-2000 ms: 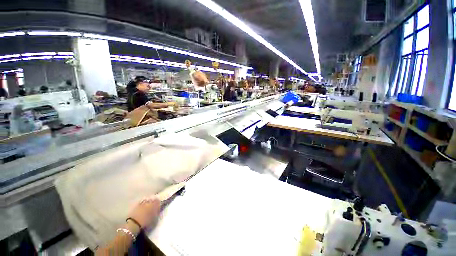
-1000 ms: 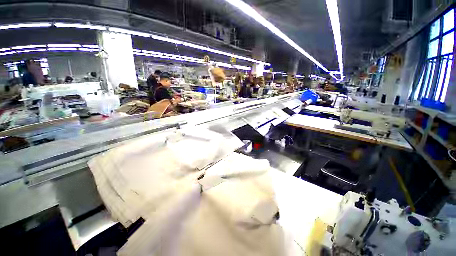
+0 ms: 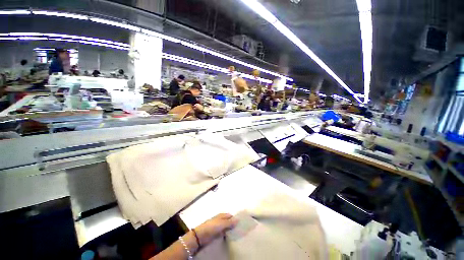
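A beige fabric panel (image 3: 285, 231) lies on the white table in front of me. My left hand (image 3: 216, 227) pinches its left edge, by a small grey-green patch. A stack of beige panels (image 3: 163, 177) lies to the left, draped over the trough edge and the table's far left corner. The white sewing machine head (image 3: 394, 244) is at the lower right, blurred and cut off by the edge. My right hand is not in view.
The white table (image 3: 249, 185) borders a long pale trough (image 3: 91, 147) on the left. Another machine table (image 3: 356, 152) stands ahead on the right. People (image 3: 191, 96) sit at machines beyond the trough. Shelves are at the far right.
The view has turned left. A panel that lay across the stack and table is now on the table nearer the machine. My left hand, out of view one second ago, is back at its edge.
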